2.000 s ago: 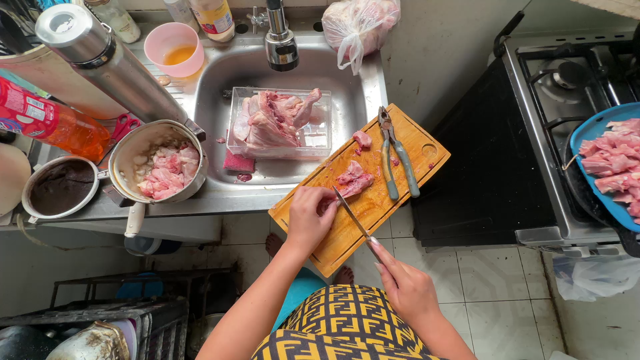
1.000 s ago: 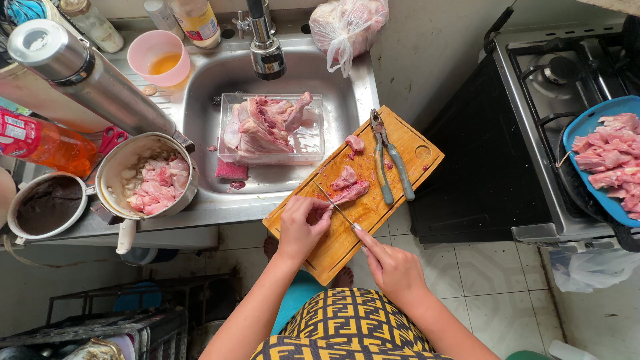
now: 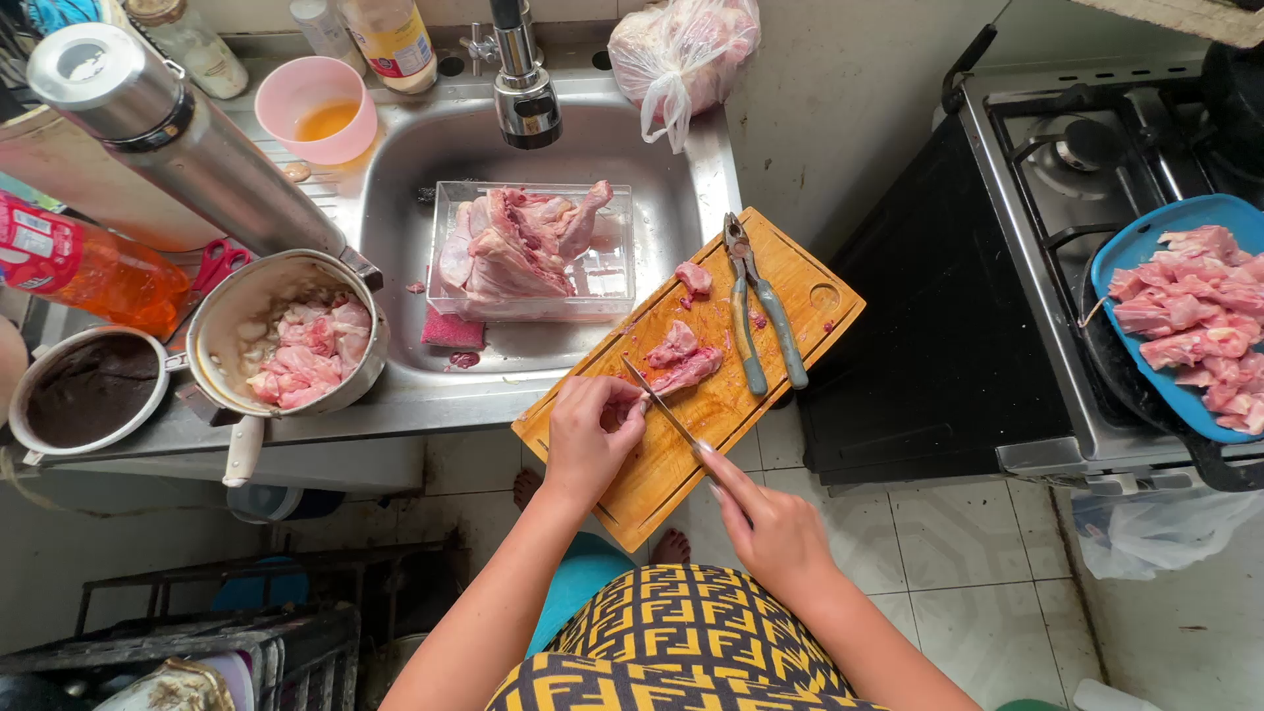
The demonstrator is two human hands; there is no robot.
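My left hand (image 3: 595, 434) grips the near end of a piece of raw meat (image 3: 688, 370) on a wooden cutting board (image 3: 632, 494). In my right hand (image 3: 775, 528) is a knife (image 3: 667, 413), its blade lying across the meat close to my left fingers. Combination pliers (image 3: 755, 316) with grey handles rest on the board beyond the meat, beside a small meat scrap (image 3: 694, 279). Behind the board, a clear plastic container (image 3: 602, 296) holds a large piece of raw poultry (image 3: 523, 242) in the steel sink (image 3: 395, 188).
On the left stand a pot (image 3: 370, 380) with raw meat, a strainer (image 3: 148, 425), a steel thermos (image 3: 212, 153) and a pink bowl (image 3: 346, 148). The faucet (image 3: 526, 104) overhangs the sink, near a bag of meat (image 3: 686, 59). A blue tray (image 3: 1136, 346) of meat sits on the stove at right.
The knife, clear of the meat two seconds ago or only at its edge, now lies against it nearer my left fingers. The pliers have stayed on the board.
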